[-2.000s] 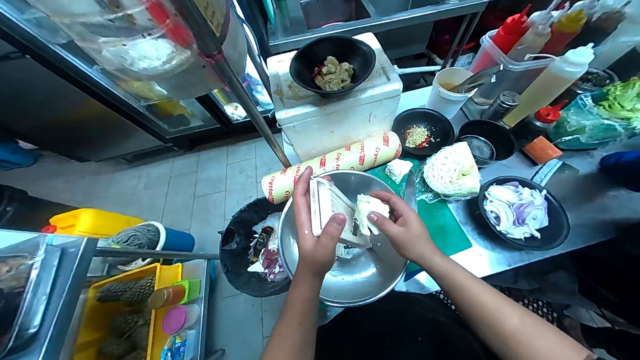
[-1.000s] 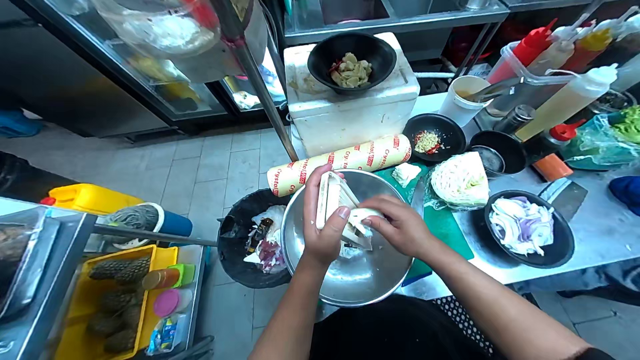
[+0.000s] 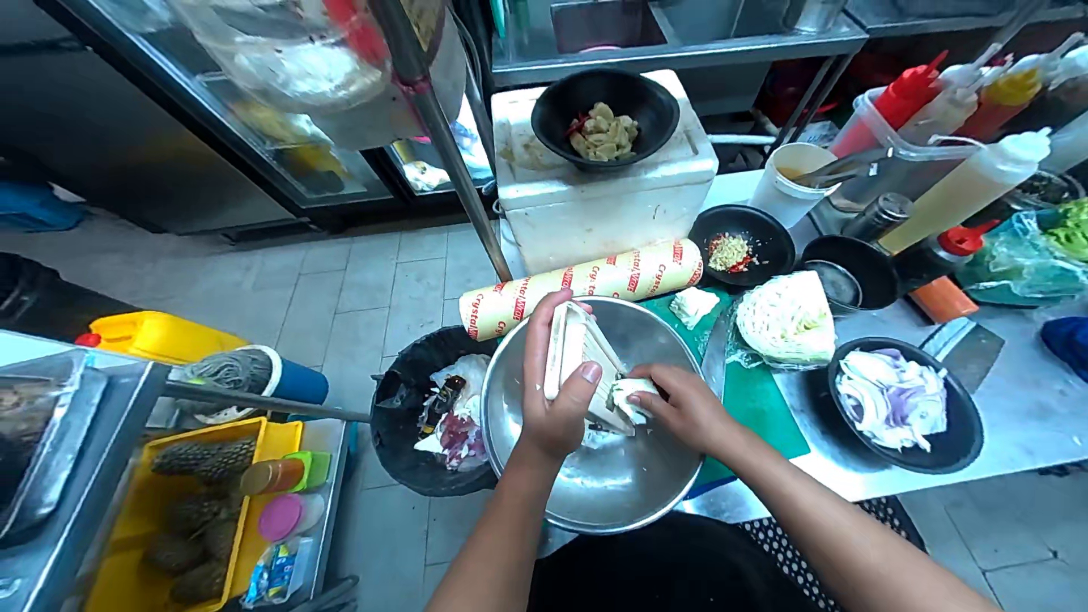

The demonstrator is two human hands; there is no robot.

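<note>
My left hand (image 3: 557, 387) grips a white mandoline slicer (image 3: 586, 361), which it holds tilted over a steel mixing bowl (image 3: 629, 501). In my right hand (image 3: 684, 404) is a pale piece of cabbage (image 3: 633, 395), pressed against the lower part of the slicer. A few small white shreds lie in the bowl beneath. To the right of the bowl, a cut cabbage head (image 3: 786, 319) rests partly in plastic wrap near a green cutting board (image 3: 761, 421). A smaller white cabbage piece (image 3: 693, 306) lies on the board beside a knife blade (image 3: 718, 353).
A roll of cling film (image 3: 586, 289) lies behind the bowl. A bin lined with black plastic (image 3: 395, 442) stands left of it. Sliced onions fill a black bowl (image 3: 965, 433) at right. Behind are a foam box (image 3: 612, 217), a black bowl (image 3: 552, 102) and squeeze bottles (image 3: 977, 187).
My right hand, holding the cabbage piece, has shifted slightly along the slicer. My left hand keeps its grip on the slicer over the bowl.
</note>
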